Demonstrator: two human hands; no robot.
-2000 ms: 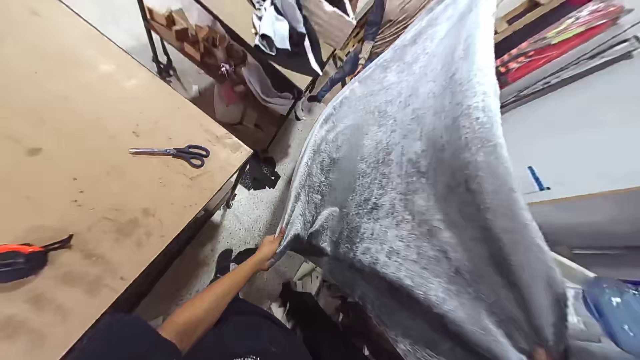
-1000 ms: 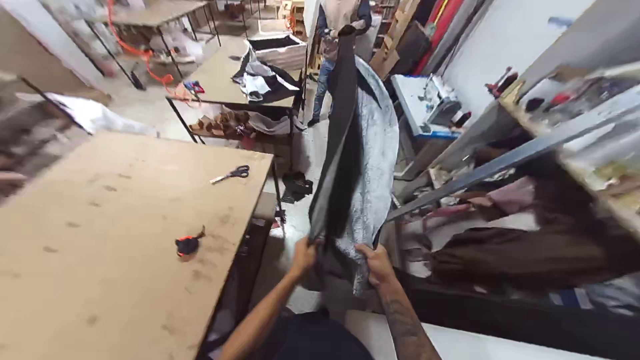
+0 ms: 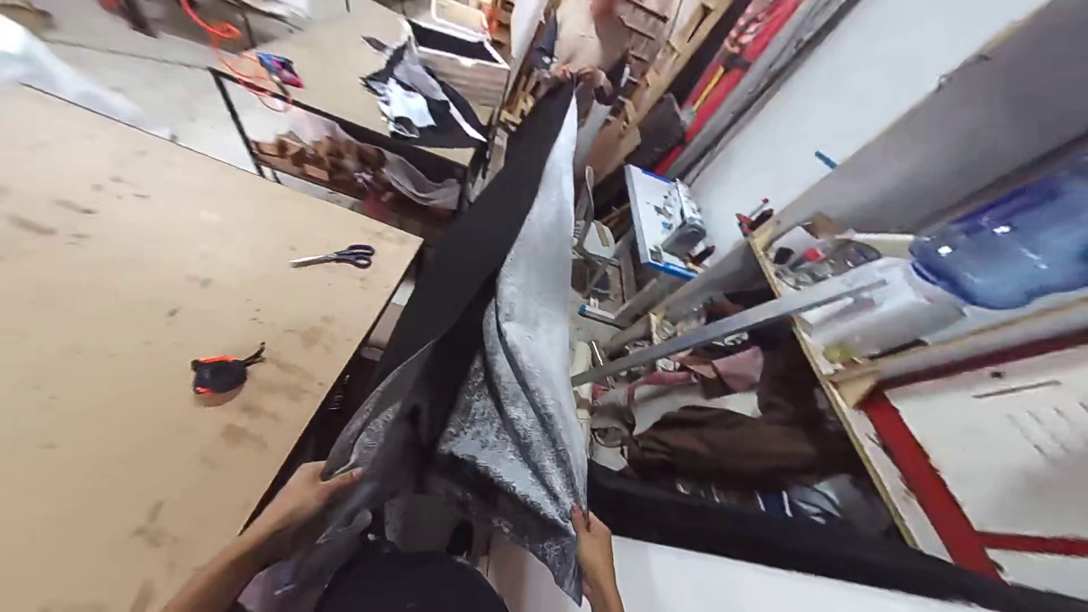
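Observation:
A long piece of grey velvety fabric (image 3: 540,314) with a black backing stretches away from me, lengthwise folded and sagging in the middle. My left hand (image 3: 310,501) grips its near left edge beside the table. At the near right corner my right hand (image 3: 593,544) pinches the fabric, whose end hangs down below. Another person's hands (image 3: 582,78) hold the far end, bunched together. Scissors with dark handles (image 3: 348,256) lie near the table's right edge, and a black and orange tape measure (image 3: 219,374) lies nearer to me.
A large wooden table (image 3: 127,340) stands on the left. Behind it is a second table (image 3: 336,42) with fabric scraps and a box. To the right are a sewing machine (image 3: 682,223), a metal bar (image 3: 731,325), shelving with brown fabric (image 3: 722,446) and a blue water jug (image 3: 1011,242).
My hands have moved apart since one second ago, spreading the near end of the fabric. Two seconds ago the fabric was spread wide and raised on the right. The view has swung considerably.

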